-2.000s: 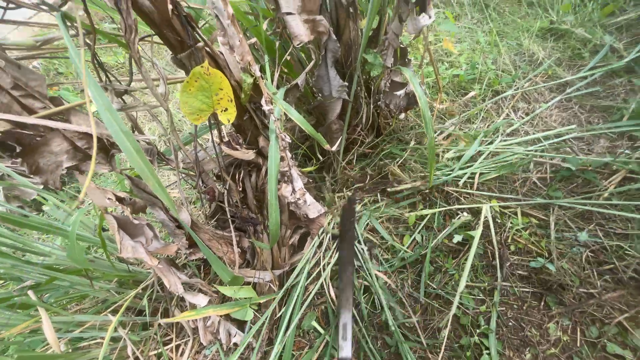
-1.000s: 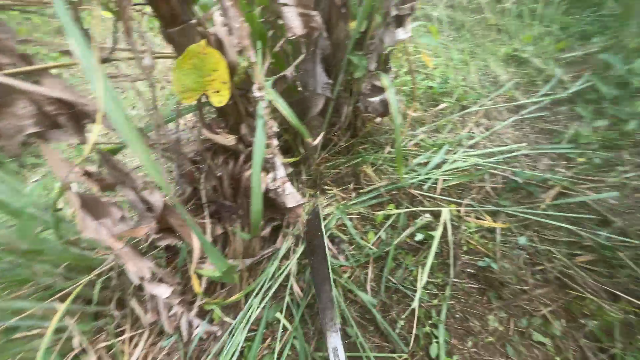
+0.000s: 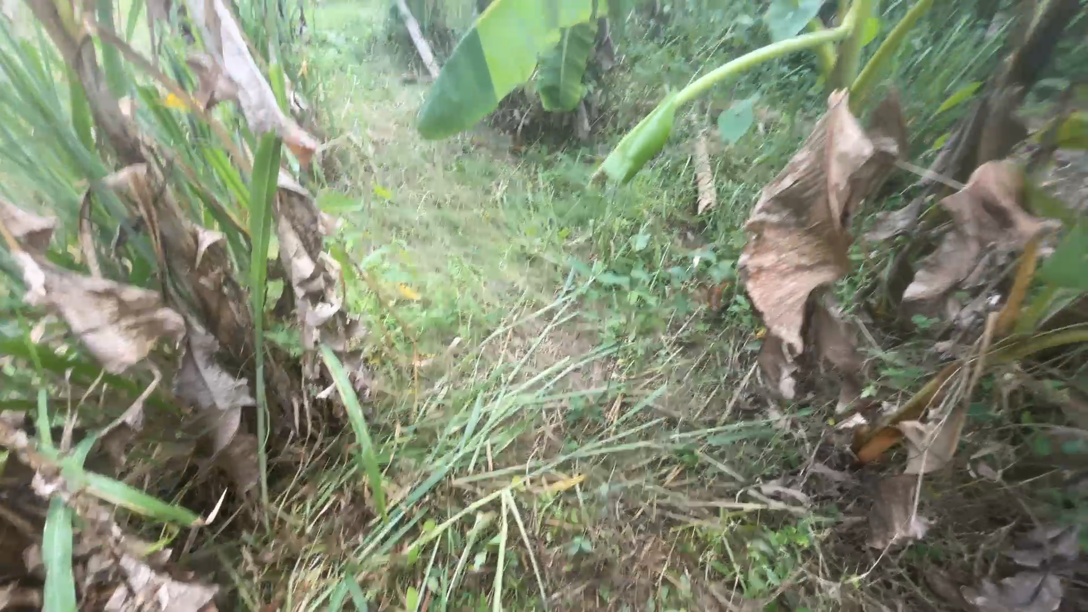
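Note:
Neither my left hand nor my right hand shows in the head view, so what they hold or touch is hidden. Long green grass blades [image 3: 501,425] lie flat over the ground in the lower middle. On the left stands a plant clump with dry brown leaves [image 3: 110,319] hanging round its stems. A large curled dry leaf [image 3: 803,225] hangs at the right. The picture is somewhat blurred.
A broad green banana leaf [image 3: 493,68] hangs at the top middle, near a green leaf stalk [image 3: 756,59]. Tall grass [image 3: 51,127] stands at the upper left. A grassy strip [image 3: 425,204] runs between the plants, with a piece of dry stalk [image 3: 705,174] on it.
The view has swung up and to the right. The dark blade seen at the bottom middle in both earlier frames is out of view, as is the spotted yellow leaf.

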